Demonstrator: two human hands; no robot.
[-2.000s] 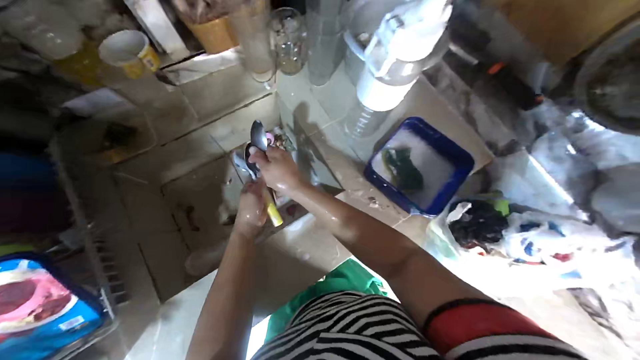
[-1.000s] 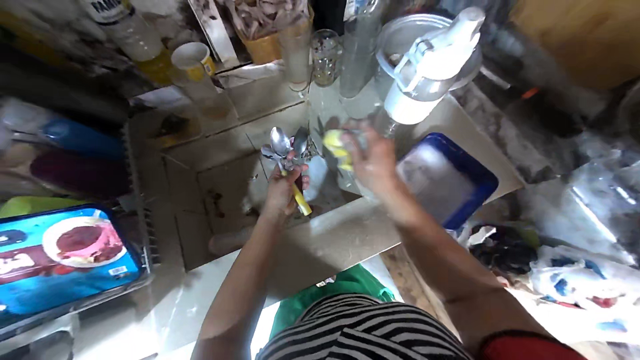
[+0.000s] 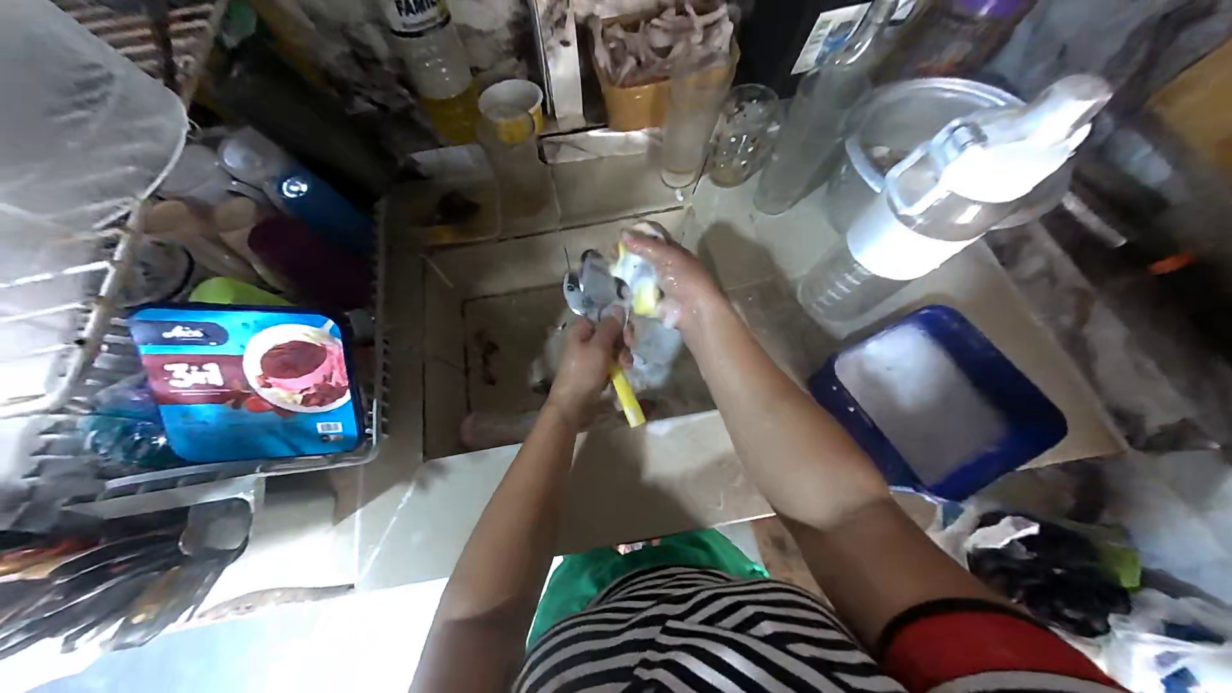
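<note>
Over the tiled sink basin (image 3: 510,327), my left hand (image 3: 589,358) grips a bundle of metal spoons (image 3: 592,286), with a yellow handle (image 3: 628,397) sticking out below the fist. My right hand (image 3: 674,274) holds a soapy yellow sponge (image 3: 640,279) against or close beside the spoon heads; foam covers its fingers. To the right, a blue plastic tub (image 3: 1035,423) holds whitish suds. Foam hides part of the spoons, so their exact number cannot be told.
A dish rack (image 3: 380,385) with cups and an ice cream tub lid (image 3: 245,385) stands left. Drinking glasses (image 3: 741,135), a yellow-rimmed cup (image 3: 512,101) and a potted planter (image 3: 635,96) line the back. A large clear bottle (image 3: 905,236) stands right, plastic bags (image 3: 1169,635) lower right.
My right hand first gripped the spoons beside my left, then lifted away with the yellow sponge, and is now back at the spoons. The green thing seen in the blue tub earlier no longer shows there.
</note>
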